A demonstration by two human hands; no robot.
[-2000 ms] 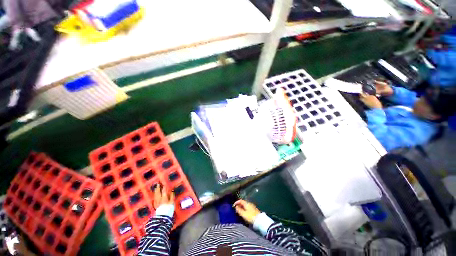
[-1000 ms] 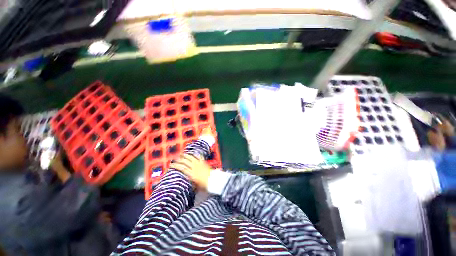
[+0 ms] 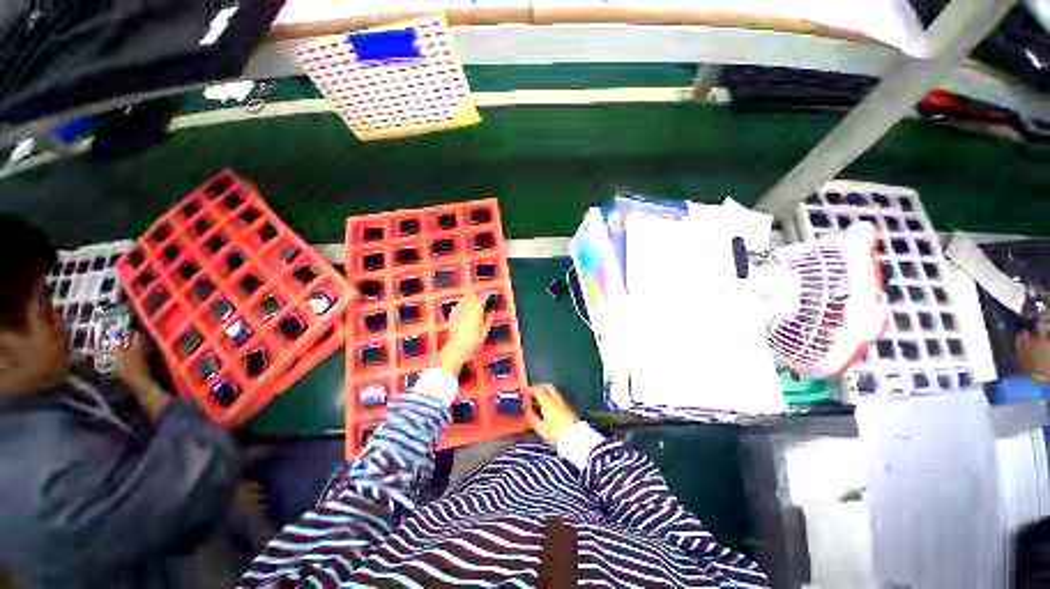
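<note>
A red plastic tray (image 3: 435, 433) lies in front of me, with small dark watch units in its square pockets. My left hand (image 3: 464, 331) is over the tray's right part, its fingertips at a unit (image 3: 493, 303) in a right-hand pocket. I cannot tell whether the fingers grip it. My right hand (image 3: 552, 412) is at the tray's lower right corner, fingers bent beside the edge. Whether it holds anything is not clear. My left hand and sleeve hide some pockets.
More red trays (image 3: 256, 301) are stacked at left, beside a person (image 3: 92, 449) in a dark smock. At right are papers (image 3: 691, 311), a red-and-white fan (image 3: 823, 301) and a white tray (image 3: 976, 345) of dark units. Another person's hand (image 3: 1033, 351) shows far right.
My right hand has left my left forearm and moved to the red tray's lower right corner. My left hand is still over the tray's right part. The view has shifted slightly.
</note>
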